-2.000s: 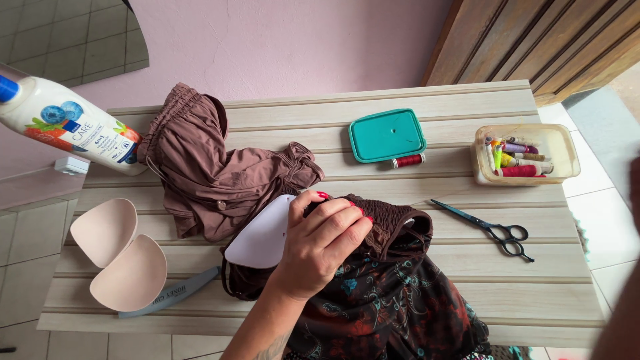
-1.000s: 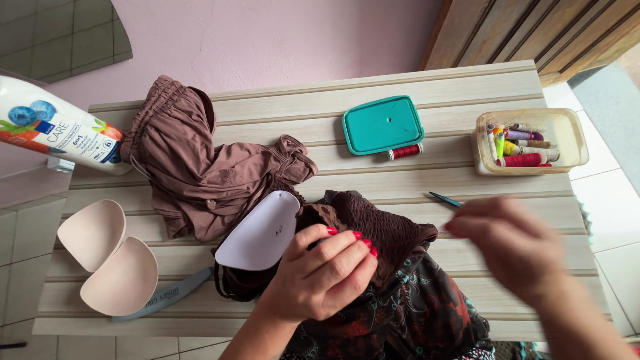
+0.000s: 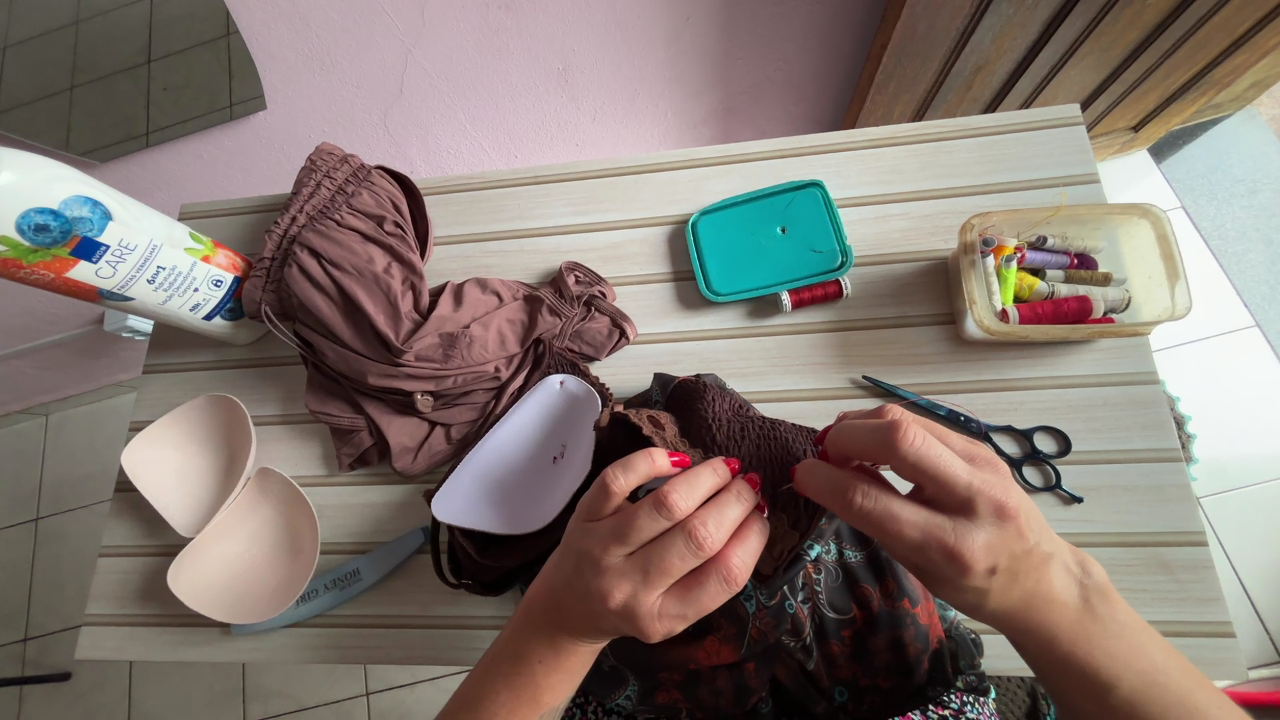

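Observation:
A dark brown patterned garment (image 3: 800, 600) with a smocked top and lace edging lies at the table's front edge. My left hand (image 3: 665, 545) grips its lace part. Close to its right, my right hand (image 3: 920, 500) pinches what looks like a fine needle between thumb and forefinger, just above the cloth. A white bra cup pad (image 3: 520, 455) rests on the garment, left of my left hand. Dark scissors (image 3: 975, 425) lie partly behind my right hand. A spool of red thread (image 3: 814, 295) touches the lid.
A teal plastic lid (image 3: 768, 240) lies at the back. A plastic box (image 3: 1160, 265) of thread spools stands at the right. At the left are a mauve garment (image 3: 380, 320), a white lotion bottle (image 3: 120, 250), two beige cup pads (image 3: 245, 545) and a grey nail file (image 3: 345, 580).
My right hand, blurred over the table's right side a second ago, has come in beside my left hand at the garment. My left hand keeps its hold on the cloth.

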